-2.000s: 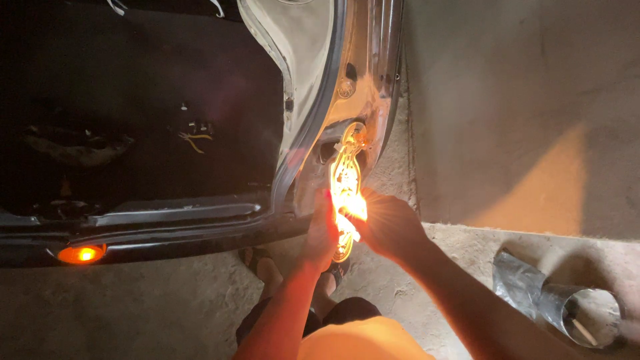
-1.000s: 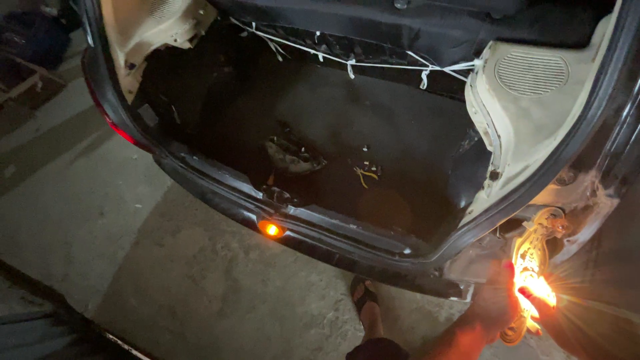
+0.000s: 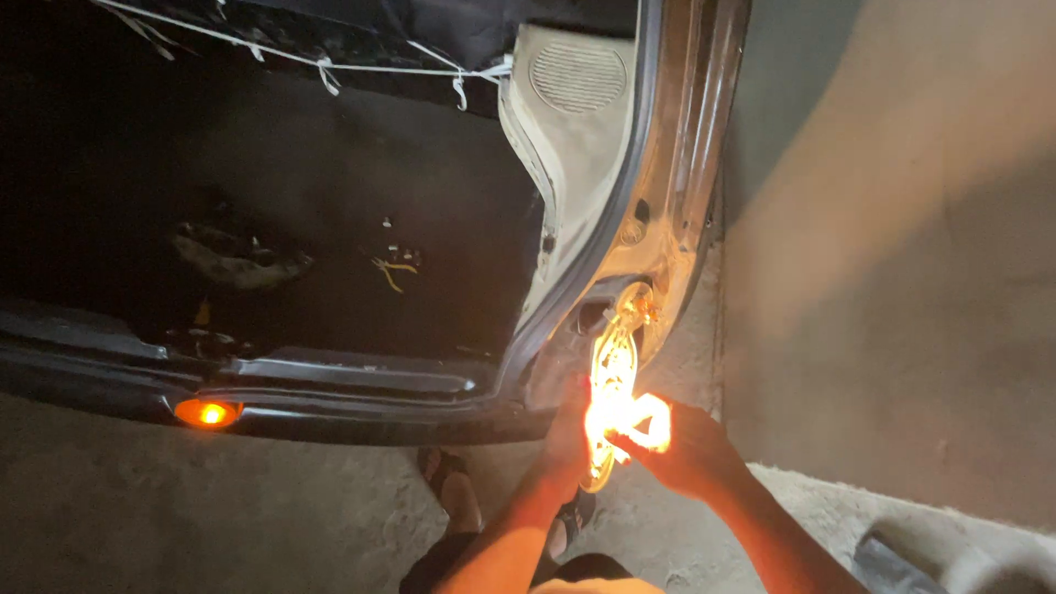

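Observation:
A car tail-light bulb carrier [image 3: 613, 371] with glowing bulbs stands out from the lamp opening at the rear right corner of a dark car. My left hand [image 3: 565, 437] grips its lower left side. My right hand [image 3: 681, 441] is at its lower right, thumb and fingertips at a brightly lit bulb; glare hides whether they close on it. Wiring and a connector at the carrier's upper end lie beside the opening in the body panel [image 3: 569, 355].
An amber lamp [image 3: 209, 412] glows on the rear bumper [image 3: 330, 425]. Yellow-handled pliers [image 3: 396, 268] and small parts lie in the boot, right of a dirty curved piece [image 3: 239, 260]. A white cord [image 3: 379, 71] spans the boot. A wall [image 3: 891, 289] stands at the right.
The view has swung considerably. Both hands remain at the lit carrier, and my right hand's fingers now show more apart from it than two seconds ago.

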